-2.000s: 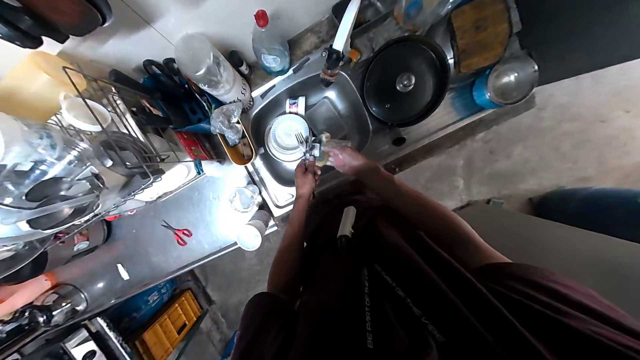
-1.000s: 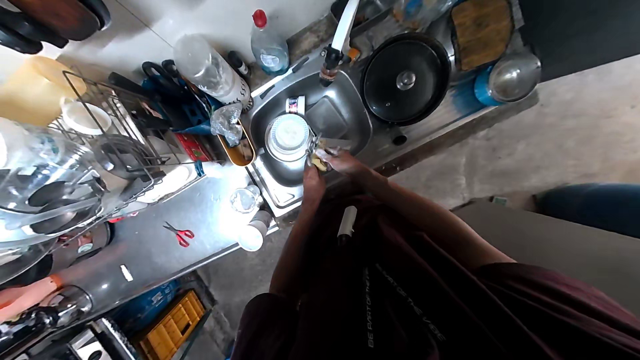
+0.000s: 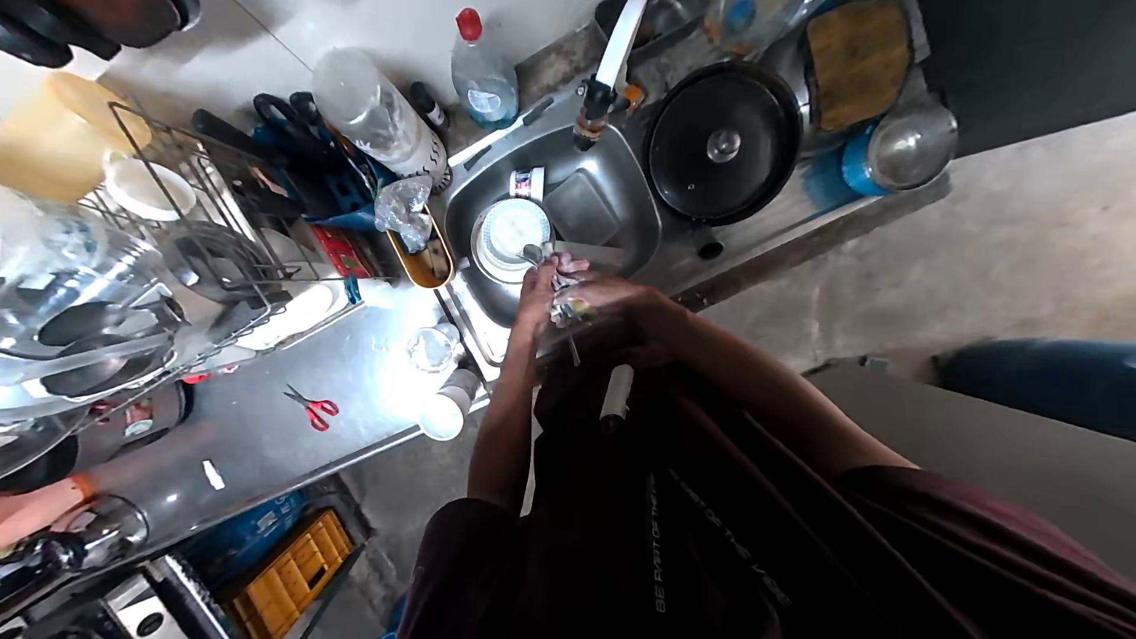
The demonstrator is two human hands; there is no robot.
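Observation:
My left hand (image 3: 535, 297) is closed around metal cutlery (image 3: 534, 255), at least one spoon or fork, over the near edge of the steel sink (image 3: 643, 209). Against it, my right hand (image 3: 608, 291) presses a crumpled, blurred thing, perhaps a sponge or clear plastic (image 3: 568, 306), around the cutlery. A thin handle points down toward my shirt. Below the hands, stacked white bowls or plates (image 3: 515, 229) lie in the sink, beside a small white container (image 3: 526, 184) and a rectangular tray or lid (image 3: 581, 209).
A black pan lid (image 3: 723, 146) lies right of the sink, past the faucet (image 3: 619, 44). A soap bottle (image 3: 485, 80) stands behind. Left are a tan holder (image 3: 435, 257), cups (image 3: 441, 415), red scissors (image 3: 312, 409) and a wire dish rack (image 3: 222, 195). A knife or flat blade crosses near my hands.
My hands stay together over the sink's near edge, shifting slightly while the right one rubs along the cutlery. The fork tines seen two seconds ago are no longer plain to see.

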